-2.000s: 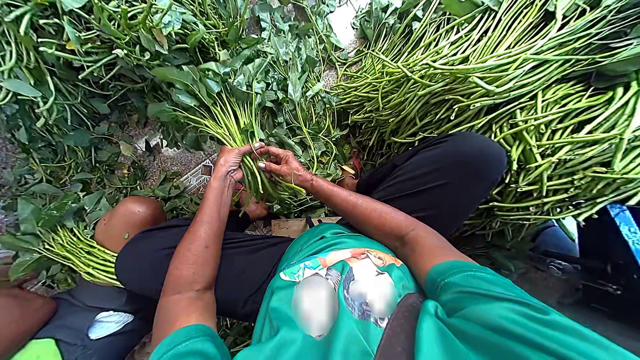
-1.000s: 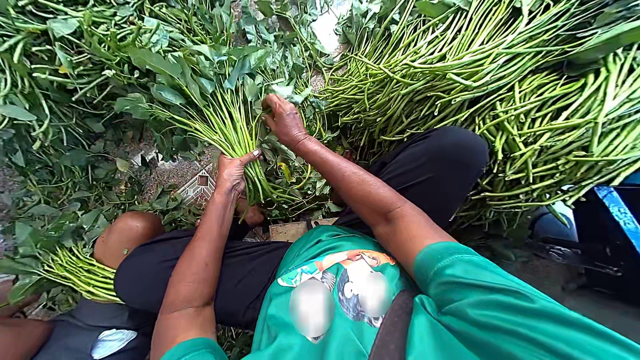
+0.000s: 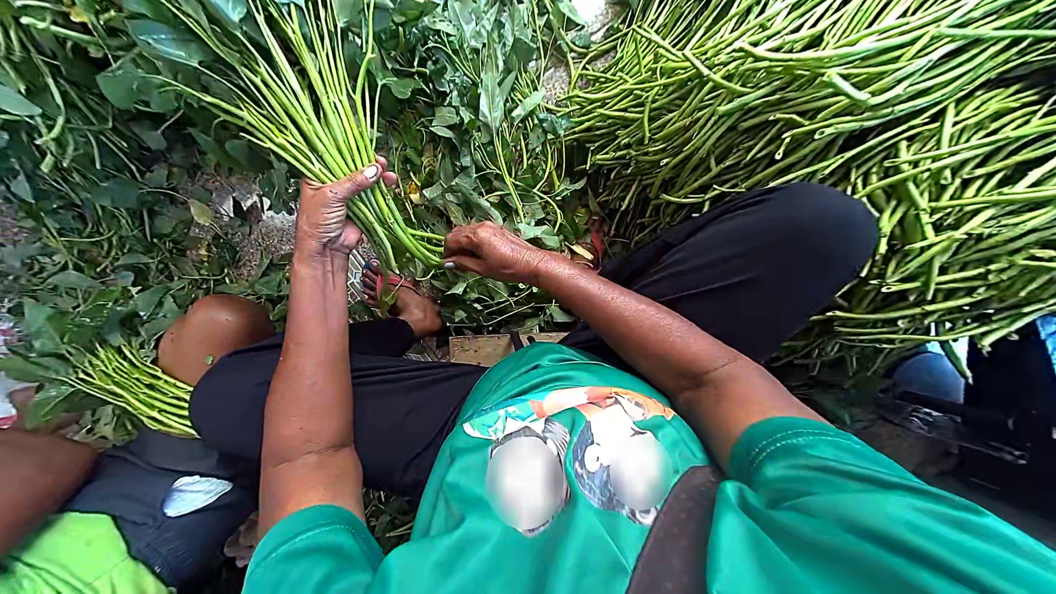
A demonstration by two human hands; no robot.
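My left hand (image 3: 334, 206) is closed around a bunch of long green leafy vegetable stems (image 3: 318, 124), its thumb across them. The leafy tops point up and to the left, and the cut ends come out below the fist. At those lower ends, my right hand (image 3: 492, 252) pinches a few stems that bend to the right. The tips of its fingers are partly hidden by the hand itself. Loose leaves and thin stems (image 3: 495, 181) lie on the ground behind and beneath both hands.
A large heap of long green stems (image 3: 742, 107) fills the upper right. Another bundle (image 3: 136, 388) lies at the left, near a person's bare knee (image 3: 216, 337) and dark shorts (image 3: 157, 495). A wooden piece (image 3: 480, 350) shows between my legs. Dark metal parts (image 3: 949, 421) stand at the right.
My right hand has come down from among the leaves beside the bunch to its lower stem ends. My left hand has kept its hold on the bunch.
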